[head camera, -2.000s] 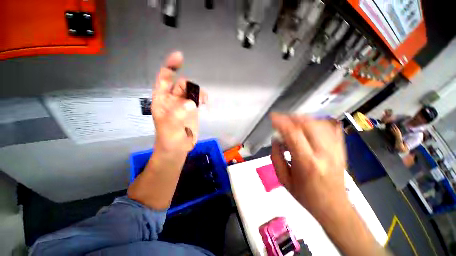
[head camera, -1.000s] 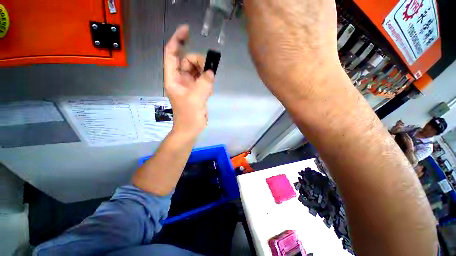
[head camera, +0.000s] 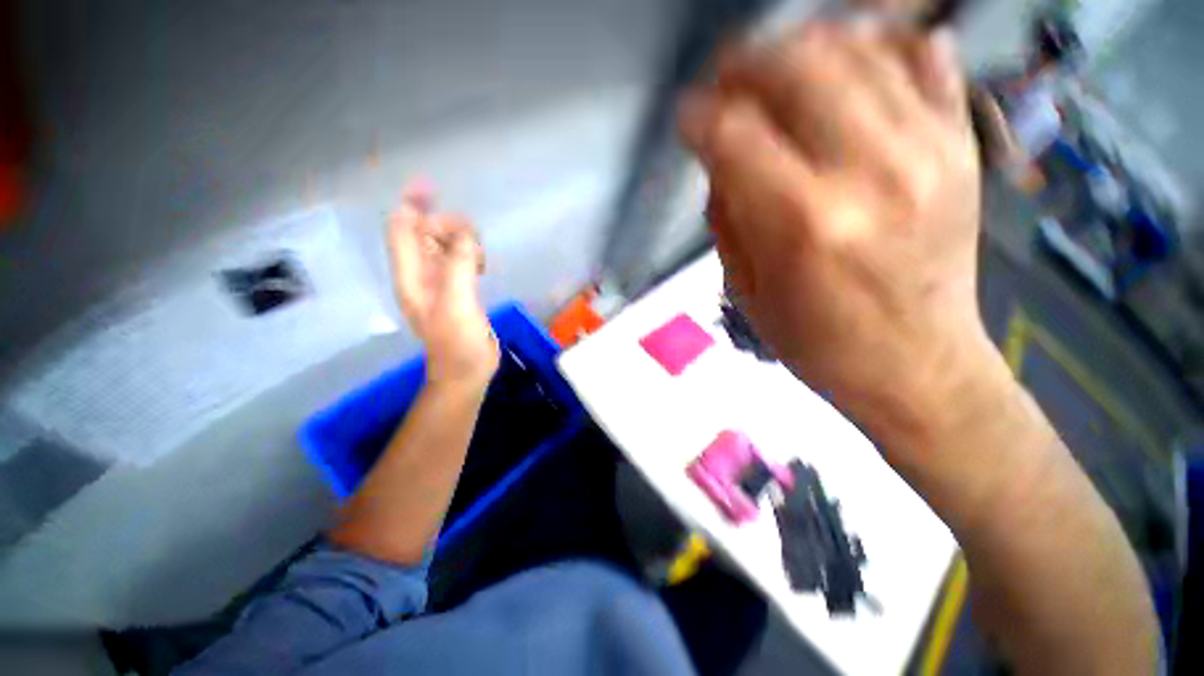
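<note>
My right hand is raised at the upper right, large and blurred, its fingers curled; whether it holds anything cannot be seen. My left hand is raised over the blue bin's far side, blurred, fingers partly bent; no black piece shows in it. The pink holder with a dark slot sits on the white table. A small pile of black pieces lies right beside it. The flat pink pad lies farther off. Part of the main pile of black pieces shows beside my right hand, which hides the rest.
The blue bin with dark contents stands left of the white table. A grey wall with a posted sheet is ahead at the left. An orange part is at the table's far corner. A person is at the upper right.
The view has tilted down and blurred. The black piece seen at my left fingers no longer shows there. My right hand has come down into view. The overhead fittings have left the picture.
</note>
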